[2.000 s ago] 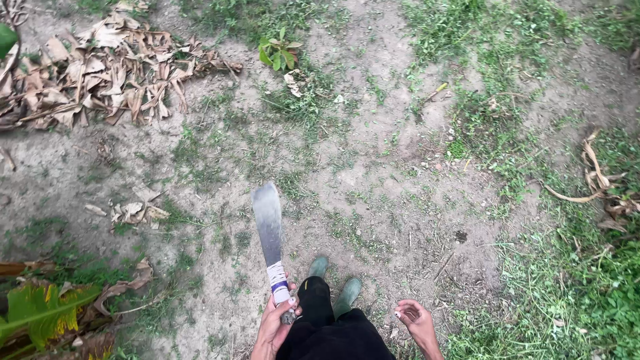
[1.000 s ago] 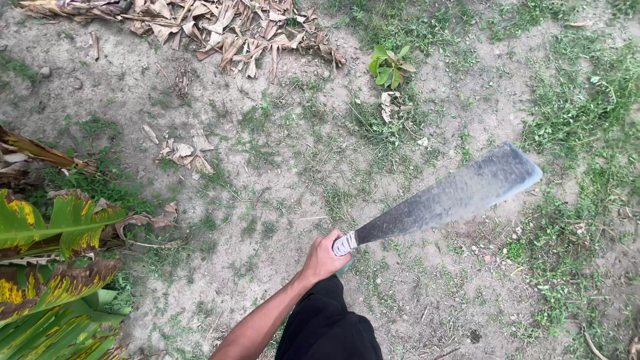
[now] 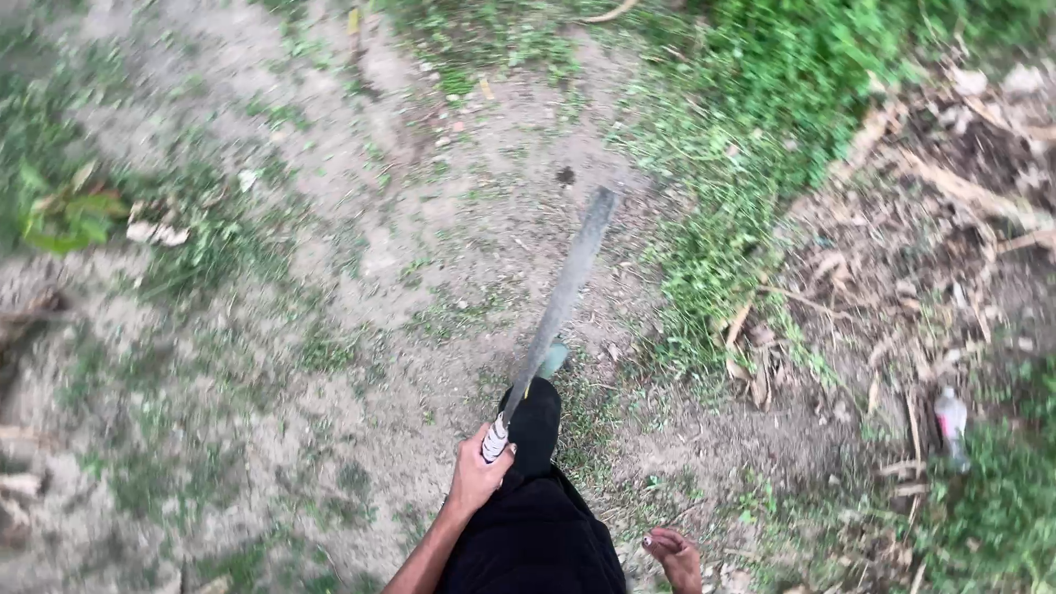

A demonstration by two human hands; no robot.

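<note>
My left hand (image 3: 481, 472) grips the white-wrapped handle of a machete (image 3: 561, 301) in front of my dark-clothed legs. The long grey blade points up and slightly right, over the bare soil, and passes above my knee and a green boot (image 3: 553, 360). At the lower right, beside my body, my right hand (image 3: 676, 558) hangs with its fingers loosely curled and nothing in them.
Green weeds (image 3: 709, 272) border the soil path on the right. Beyond them lie dry plant litter (image 3: 858, 272) and a clear plastic bottle (image 3: 951, 421). A small leafy plant (image 3: 74, 216) grows at the left.
The machete has swung from pointing right to pointing mostly forward, still in my left hand. My right hand, out of view one second ago, shows again. The view has shifted to the right.
</note>
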